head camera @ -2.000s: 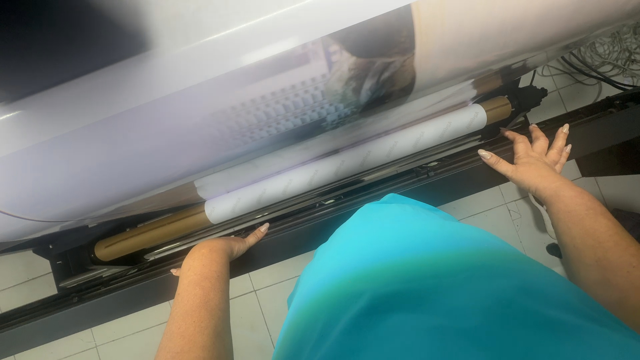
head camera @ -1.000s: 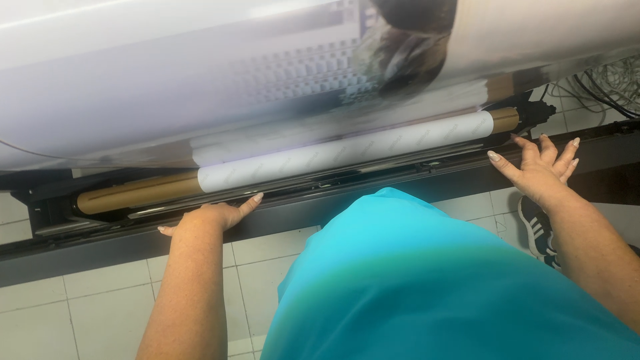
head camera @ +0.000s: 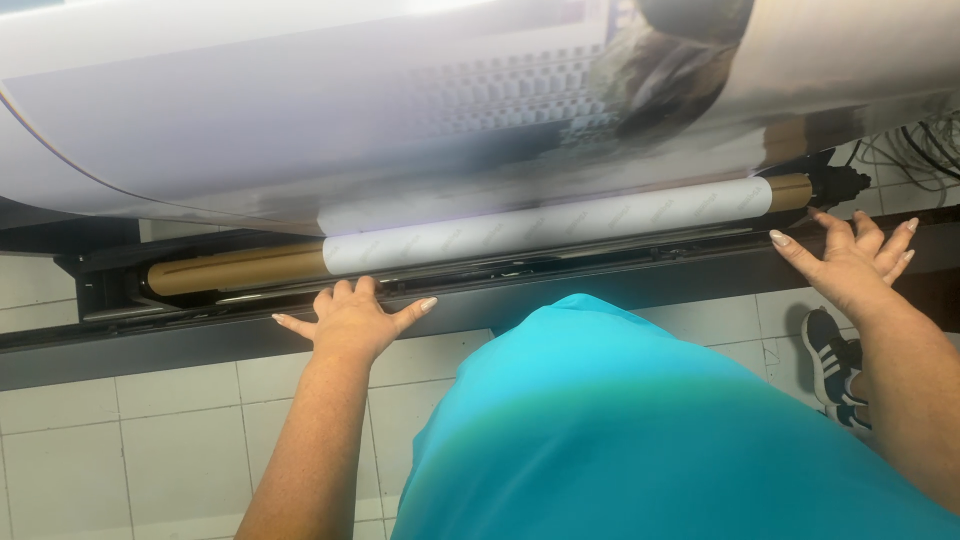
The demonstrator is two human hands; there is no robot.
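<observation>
Across the upper part hangs a wide glossy printed sheet [head camera: 300,120], curving down in front of a roll of white backed media [head camera: 540,225] on a brown cardboard core [head camera: 240,268]. The roll lies in the low take-up frame of what looks like a large-format printer. My left hand [head camera: 356,319] rests on the dark front rail [head camera: 600,289], fingers spread over its upper edge, below the roll's left part. My right hand [head camera: 855,251] rests on the same rail near the roll's right end, fingers apart. Neither hand holds anything.
A black roll holder [head camera: 840,186] is at the right end, with loose cables [head camera: 919,150] behind it. A dark sneaker with white stripes [head camera: 827,356] stands on the tiled floor [head camera: 184,450] at lower right. My turquoise top [head camera: 600,435] fills the lower middle.
My left hand's fingers have spread over the rail's upper edge; earlier they lay closer together. The right hand stays near the roll's right end. The view has shifted somewhat.
</observation>
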